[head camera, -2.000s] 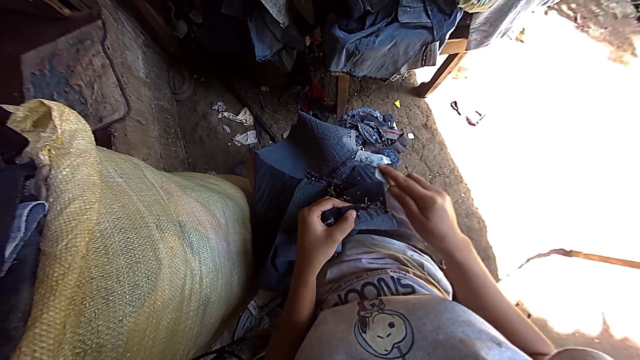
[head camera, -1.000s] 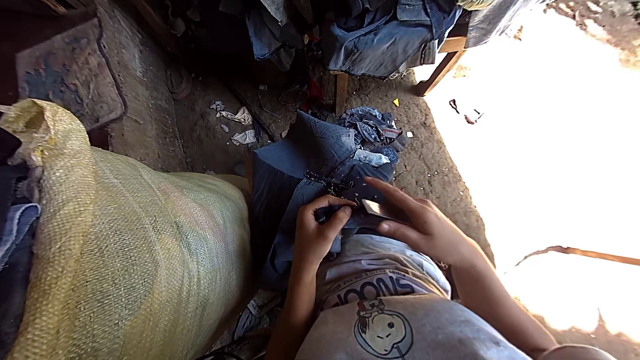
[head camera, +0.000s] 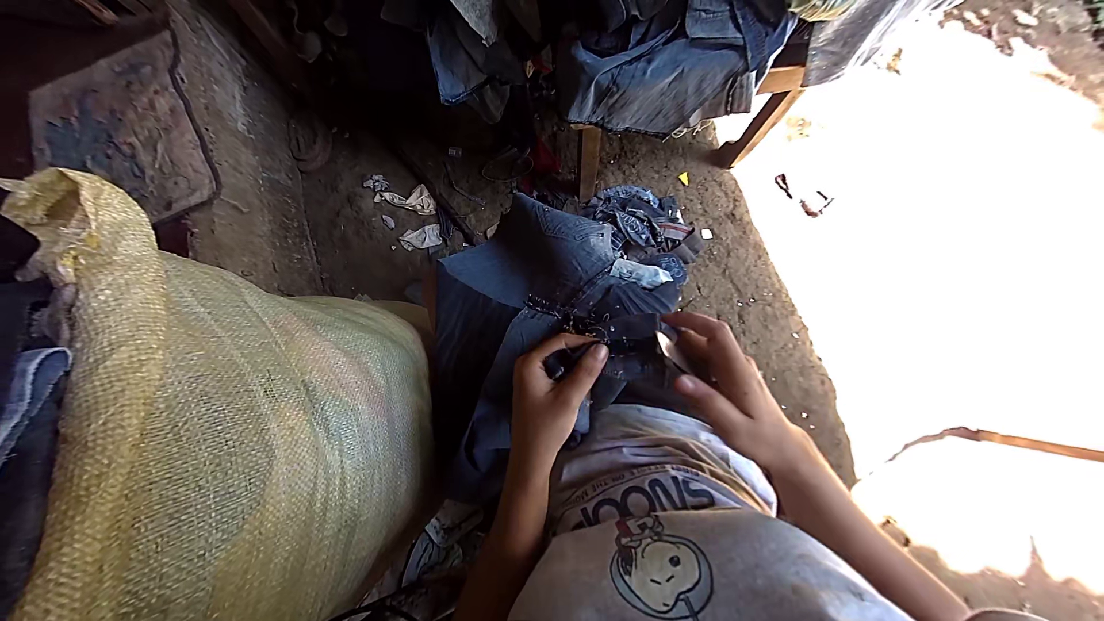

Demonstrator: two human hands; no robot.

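Blue denim jeans [head camera: 552, 250] lie across my lap, with a back pocket facing up and loose thread bits along a dark seam. My left hand [head camera: 556, 388] pinches a bunched piece of dark denim [head camera: 634, 332] between thumb and fingers. To its right my right hand [head camera: 733, 388] holds a small flat metal blade [head camera: 671, 352] between thumb and fingers, close to the free end of that piece. Whether the blade touches the cloth I cannot tell. Its rear part is hidden in my palm.
A large woven yellow sack [head camera: 285, 414] bulges on the left, dark denim beside it. Denim garments [head camera: 664, 78] hang over a wooden table [head camera: 763, 125] ahead. Denim scraps [head camera: 638, 216] lie beyond the jeans, and white cloth scraps [head camera: 418, 200] on the dirt floor.
My right hand has moved from farther forward to nearer my left hand, then slightly away to the right, with the blade turned. My left hand keeps its pinch on the denim.
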